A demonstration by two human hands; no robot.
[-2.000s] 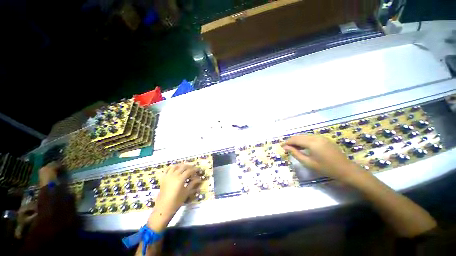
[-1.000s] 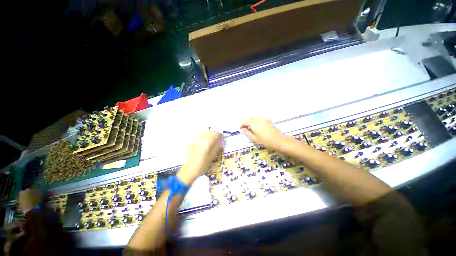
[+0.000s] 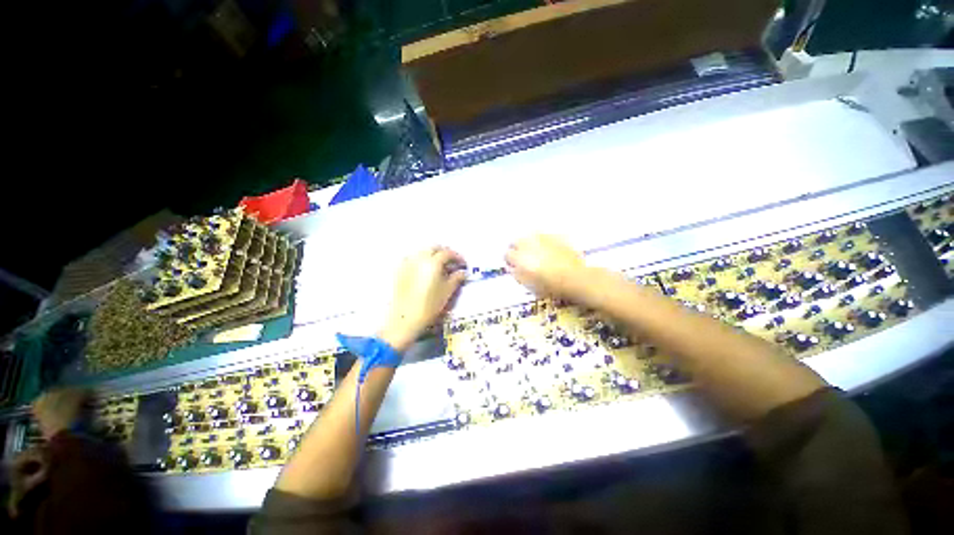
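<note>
Small dark loose components [image 3: 487, 272] lie on the white surface between my two hands. My left hand [image 3: 427, 291], with a blue wrist strap [image 3: 368, 352], is at their left, fingers curled; whether it pinches a part is too small to see. My right hand [image 3: 544, 265] is at their right, fingertips together by the parts; its grip is also unclear. A tan circuit board panel [image 3: 523, 361] with dark and silvery parts lies in the track below my hands, partly hidden by my right forearm.
More board panels lie in the track at left [image 3: 246, 410] and right [image 3: 800, 282]. Stacked boards [image 3: 225, 274] and a brown heap of components [image 3: 131, 332] stand at left, with red and blue bins behind. A cardboard box [image 3: 586, 63] lies beyond. Another person's hands [image 3: 61, 411] show at far left.
Both hands have moved from above the boards to the loose parts on the white surface. The panels sit differently in the track below my hands. Over the last second, my hands have moved little.
</note>
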